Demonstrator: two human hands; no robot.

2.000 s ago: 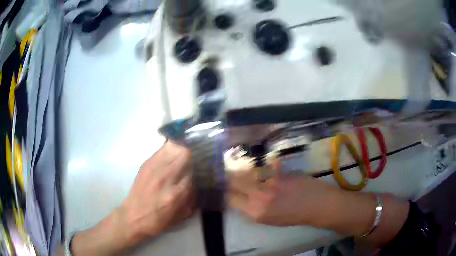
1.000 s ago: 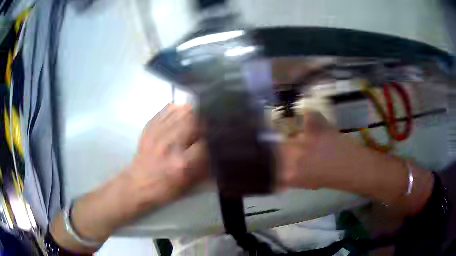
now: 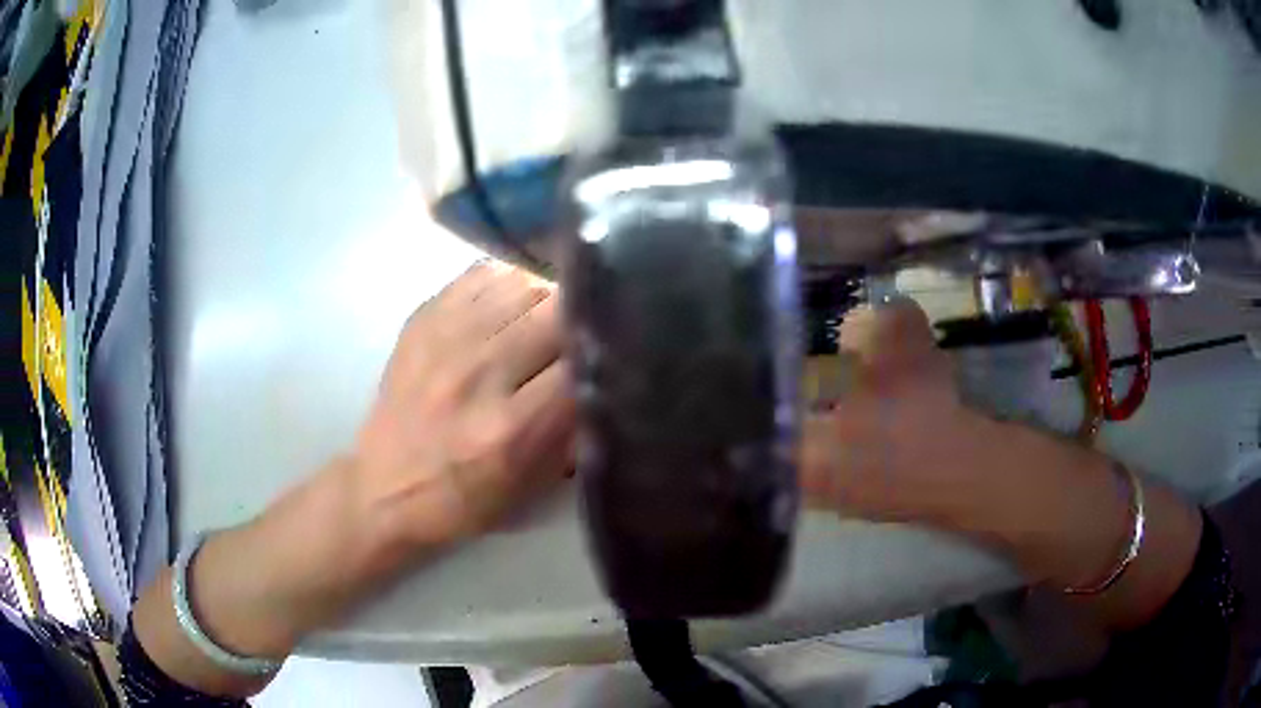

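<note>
The white sewing machine head (image 3: pixel 940 62) with its dark lower edge spans the top. A thick shiny dark guard (image 3: pixel 685 374) hangs in front and hides the fingertips, the needle area and any cloth between the hands. My left hand (image 3: pixel 463 401) lies on the table left of the guard, fingers bent towards it. My right hand (image 3: pixel 899 429) lies right of the guard, thumb up near the presser area. What either hand holds cannot be seen. The black strip (image 3: pixel 664 657) comes out below the guard and trails over the table's front edge.
Light grey cut pieces (image 3: pixel 118 277) lie stacked at the left on a yellow-and-black striped surface (image 3: pixel 53 332). Scissors with a red handle loop (image 3: pixel 1127 360) and an orange one lie right of my right hand. The white table's front edge (image 3: pixel 484 643) curves below my hands.
Since a second ago the view has shifted slightly and the guard looks larger and upright. Both hands stay at either side of it. Two seconds ago the machine head and scissors stood lower in view.
</note>
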